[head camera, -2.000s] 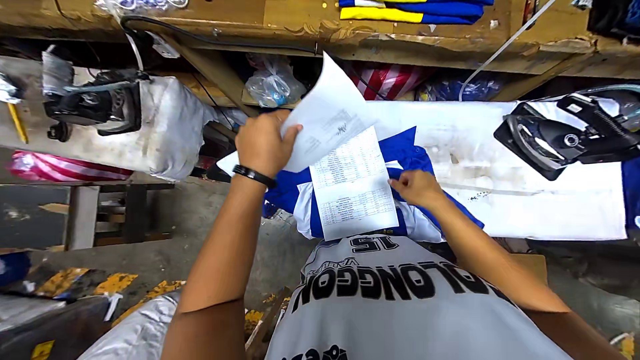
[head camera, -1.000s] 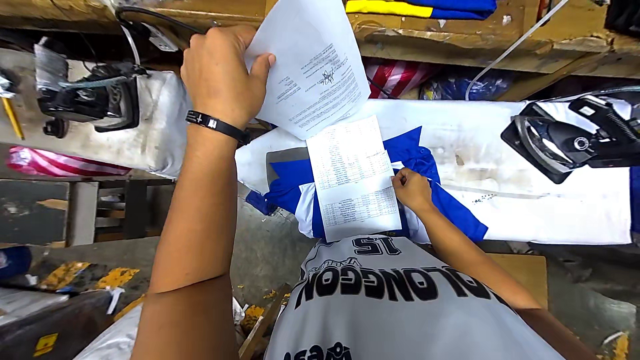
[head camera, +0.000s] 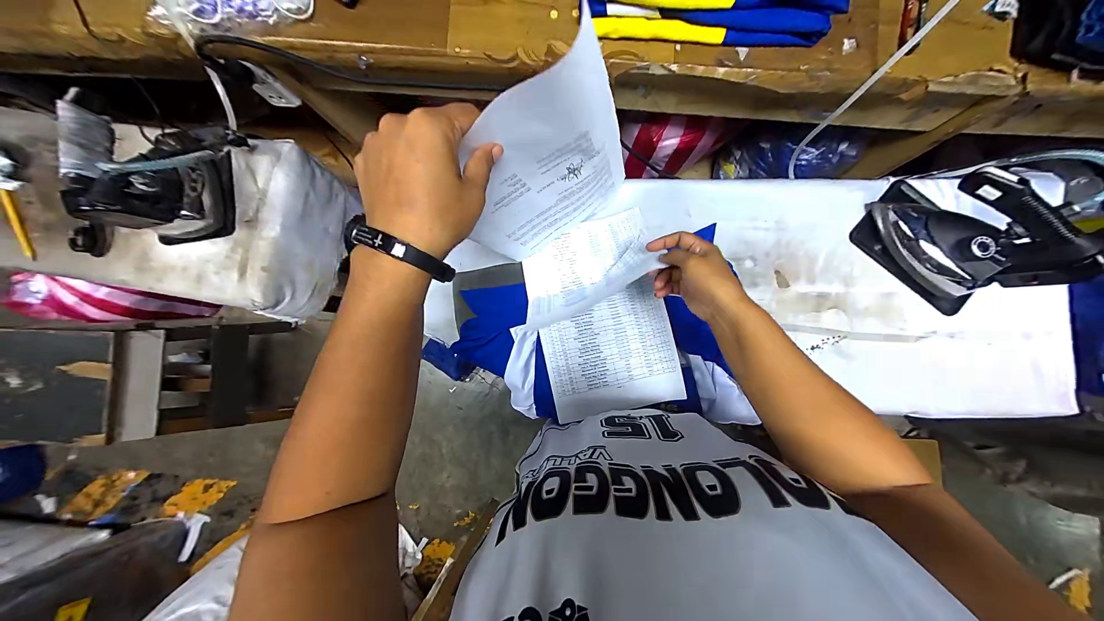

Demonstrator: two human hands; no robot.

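Observation:
My left hand (head camera: 431, 177), with a black wristband, pinches the edge of a raised printed sheet (head camera: 552, 172) between thumb and fingers. My right hand (head camera: 694, 272) grips the right edge of a second printed sheet (head camera: 586, 263), which curls up. Beneath it lies another page with a printed table (head camera: 612, 354). These papers are over a blue and white garment (head camera: 496, 323) at the near edge of the white padded ironing board (head camera: 802, 259). How the sheets are joined is hidden.
A black iron (head camera: 966, 237) rests on the board at right, another iron (head camera: 185, 185) on the left padded board (head camera: 293, 216). Folded blue and yellow cloth (head camera: 716, 21) lies on the wooden shelf (head camera: 517, 34) ahead. A hose (head camera: 871, 82) and cable hang nearby.
My right hand has moved up with the second sheet's edge, uncovering the table page below. My left hand still holds the top sheet up.

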